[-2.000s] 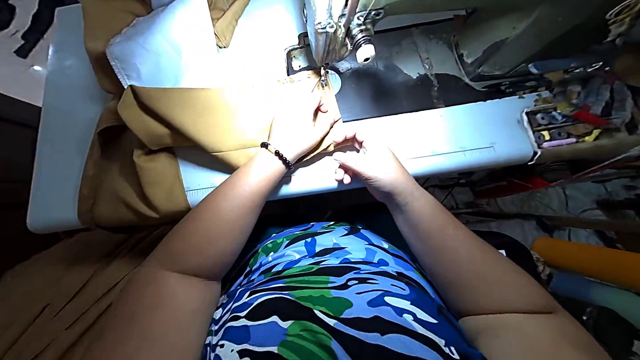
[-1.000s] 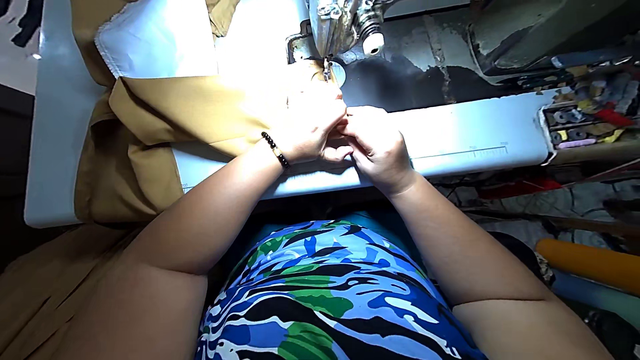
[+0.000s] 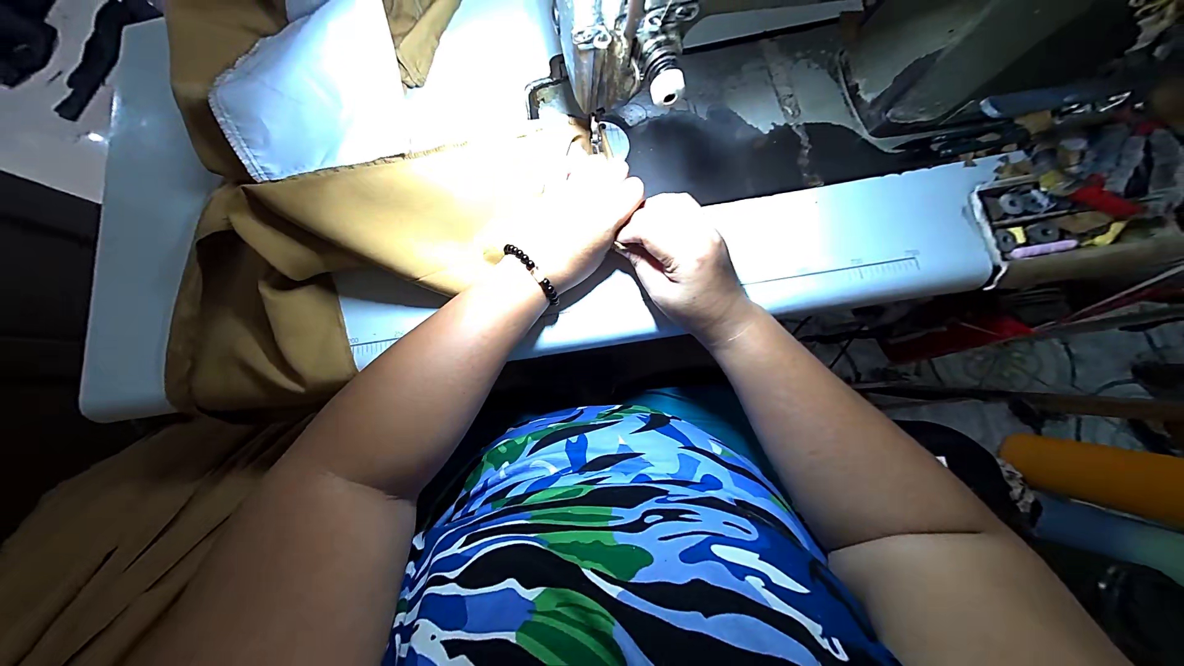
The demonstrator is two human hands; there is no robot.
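Tan fabric (image 3: 370, 217) with a white lining piece (image 3: 305, 92) lies across the left of the sewing machine table and runs up to the presser foot (image 3: 597, 139). Flat on the fabric just in front of the foot rests my left hand (image 3: 587, 213), a black bead bracelet at its wrist; glare washes out its fingers. My right hand (image 3: 680, 259) touches it on the right, thumb and fingertips pinched on what looks like the fabric's edge. The needle area is partly covered by glare.
The machine head (image 3: 601, 46) stands above my hands. At the table's right end, a compartment (image 3: 990, 222) holds bobbins and small tools. The white table (image 3: 832, 240) has a printed ruler along its front edge. Orange and pale blue rolls (image 3: 1101, 476) lie at lower right.
Two seconds ago my right hand was more open beside my left; its fingers have since closed in a pinch against it. My left hand stays on the fabric near the foot.
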